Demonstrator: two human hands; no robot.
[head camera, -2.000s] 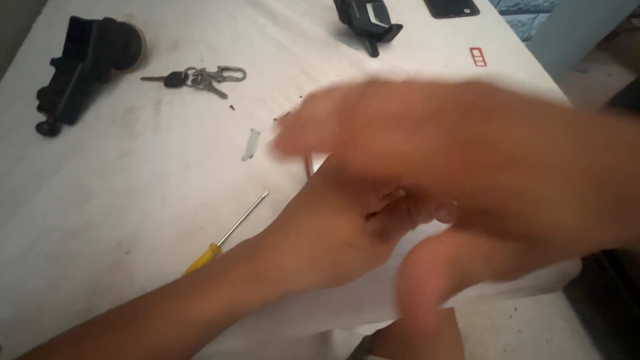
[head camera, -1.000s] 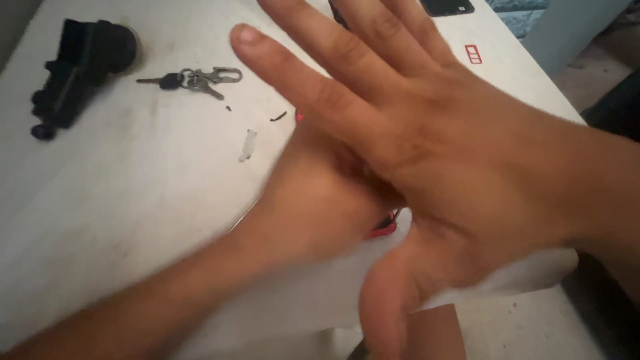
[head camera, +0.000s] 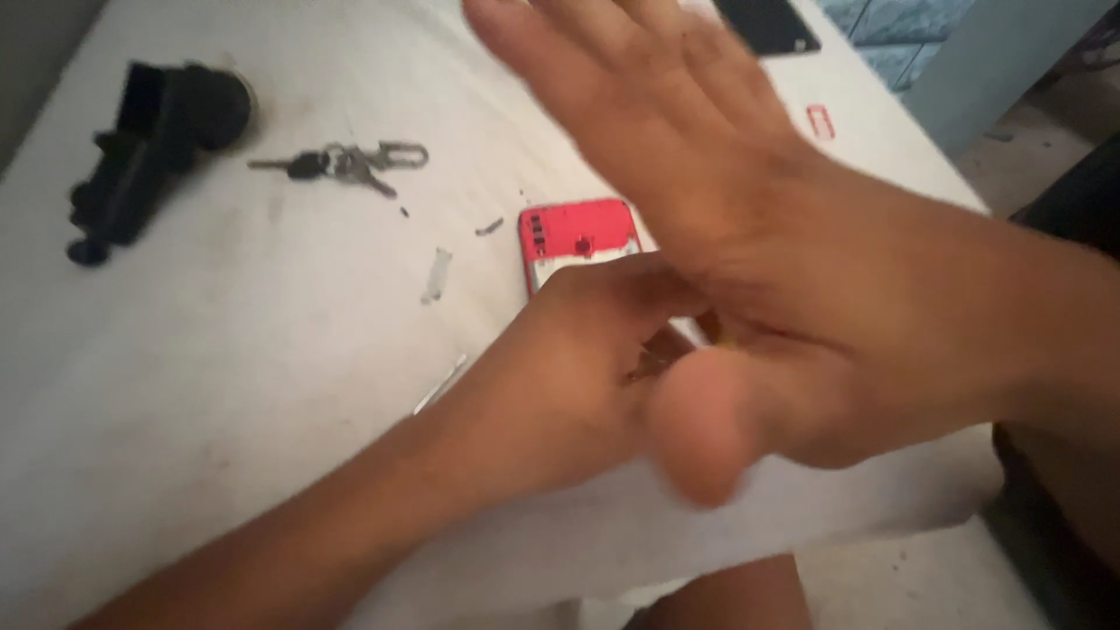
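My right hand is raised close to the camera, its fingers spread and pointing up and left, with nothing seen in it. Under and behind its palm is my left hand, partly covered. The left fingers are curled, and a small metallic or yellowish bit shows between the hands, too blurred to name. Just beyond the left hand a red phone-like device lies on the white table, its lower part hidden. A thin metal screwdriver shaft shows beside the left forearm. Whether the left hand grips anything is not clear.
A black bracket-like mount lies at the table's upper left, beside a bunch of keys with a carabiner. Small strips and dark bits lie mid-table. A red-edged piece and a dark flat device are at the upper right.
The red device shows more fully beyond my left hand; a second ago it was mostly covered. My right hand has stayed over the left, its spread fingers shifting, and was blurred in motion two seconds ago.
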